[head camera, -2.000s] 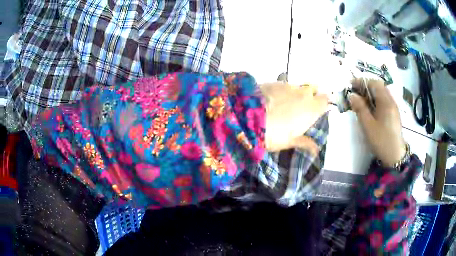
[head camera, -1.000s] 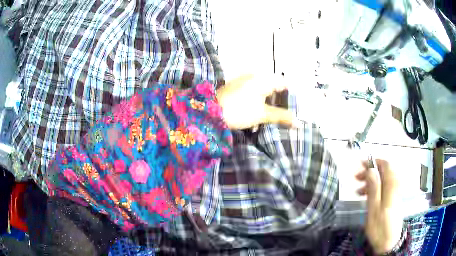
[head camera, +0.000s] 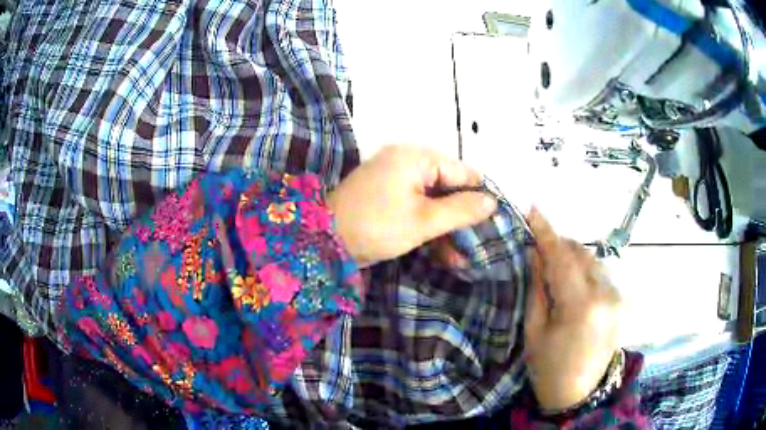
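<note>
The plaid garment (head camera: 437, 336) in brown, white and blue lies bunched at the table's front, and more of it spreads over the left side. My left hand (head camera: 403, 206) pinches its upper edge between thumb and fingers. My right hand (head camera: 571, 311) is at the right side of the same edge, with a slim silvery tool (head camera: 507, 200), probably snips, reaching from its fingertips to my left fingertips. The tool's handle is hidden in my right hand. The cloth is away from the needle area.
The white sewing machine head (head camera: 630, 59) with a blue stripe is at the upper right. A jointed metal guide arm (head camera: 642, 197) is on the bed. Black-handled shears (head camera: 710, 189) lie right of it. Plaid cloth (head camera: 693, 390) shows below the table's right edge.
My right hand has come in from the lower right to the garment's edge, bringing the silvery tool to my left fingertips. The cloth was first pulled left, away from the needle area.
</note>
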